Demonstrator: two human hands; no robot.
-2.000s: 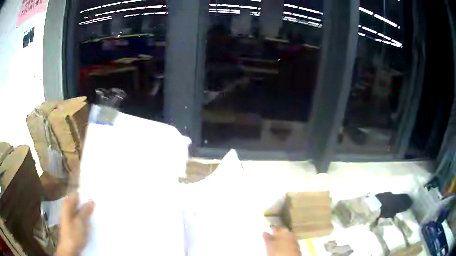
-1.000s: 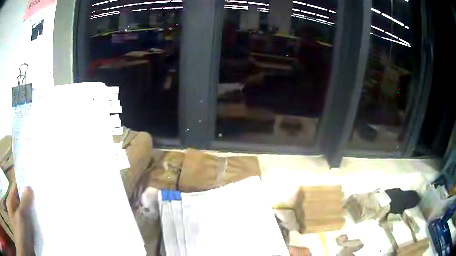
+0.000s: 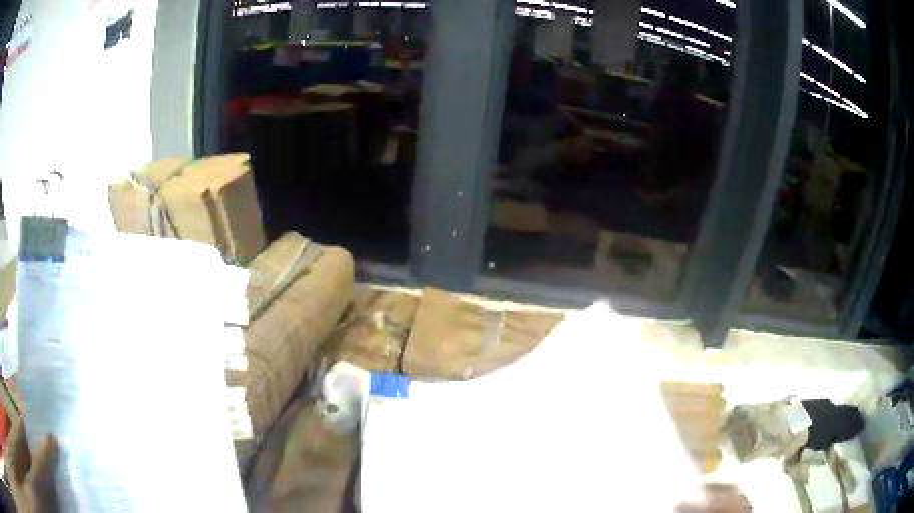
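Note:
My left hand (image 3: 36, 468), cut off at the lower left edge, holds a thick stack of white work sheets (image 3: 140, 381) with a binder clip (image 3: 45, 238) at its top left. My right hand (image 3: 717, 499) is small and blurred at the bottom edge, at the lower right corner of another large white sheet (image 3: 521, 441) with a blue patch at its top left. Its fingers are mostly hidden or out of frame, so its grip is unclear. Glare hides the print on this sheet.
Tied tan bundles (image 3: 301, 331) lie behind and between the papers, with one tied bundle (image 3: 190, 205) at the back left. A small tan stack (image 3: 694, 421), a black cloth item (image 3: 832, 423) and grey-beige strips lie right. Dark-framed windows (image 3: 456, 150) stand behind.
The view has turned left. The left stack has swung left and lowered, uncovering tan bundles. The right sheets, whose separate edges showed a second ago, now spread wider to the right, over part of the small tan stack.

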